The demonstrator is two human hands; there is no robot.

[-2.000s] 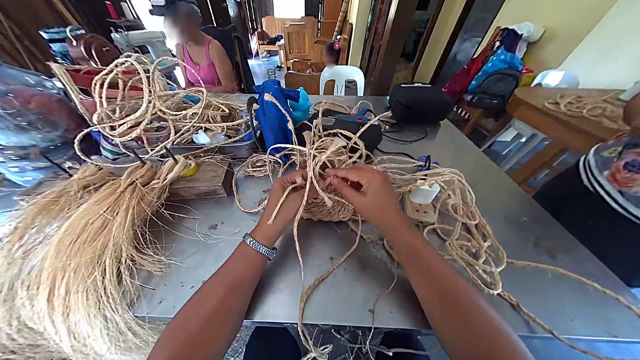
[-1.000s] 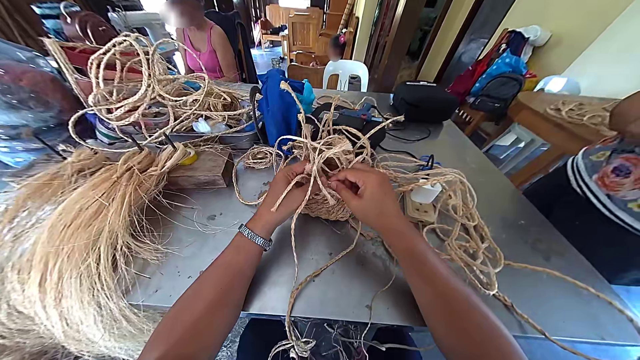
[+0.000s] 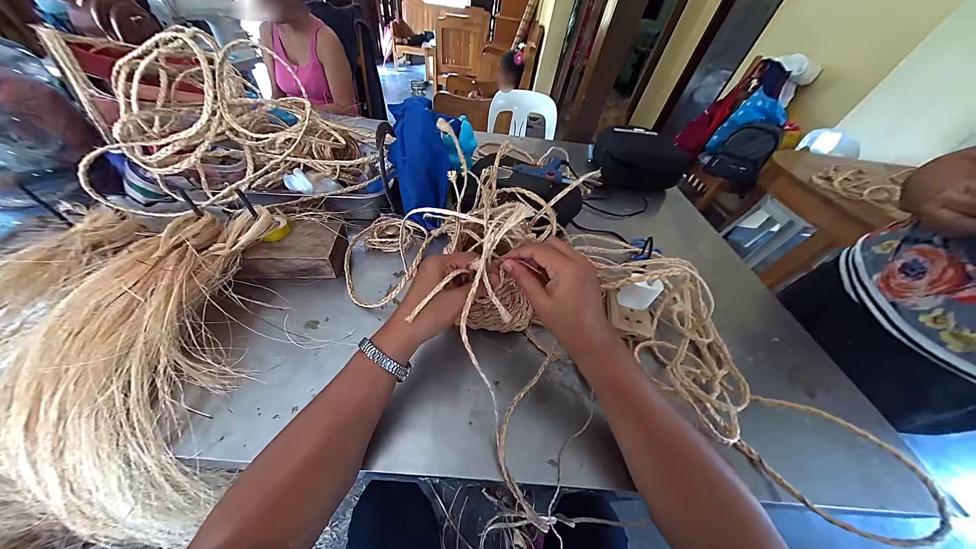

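Observation:
A small woven basket of natural-fibre rope (image 3: pixel 499 311) rests on the metal table in front of me, with many loose cord ends standing up from its rim. My left hand (image 3: pixel 438 297) grips cords at the basket's near left edge; a braided end sticks out past its fingers. Close beside it, my right hand (image 3: pixel 555 293) pinches a strand at the rim between thumb and forefinger. The fingertips of both hands nearly meet, and cords partly cover them. One long cord (image 3: pixel 499 427) hangs from the basket over the table's front edge.
Raw fibre bundles (image 3: pixel 114 343) hang at left by a wooden block (image 3: pixel 293 250). Coiled rope (image 3: pixel 206 130) fills a tray behind. Tangled rope (image 3: pixel 698 351) lies right, near a power strip (image 3: pixel 631 316). A black case (image 3: pixel 639 158) stands behind. People are at back left and far right.
Both hands stay at the basket's rim, with small finger movements. The cord ends above the rim have shifted a little.

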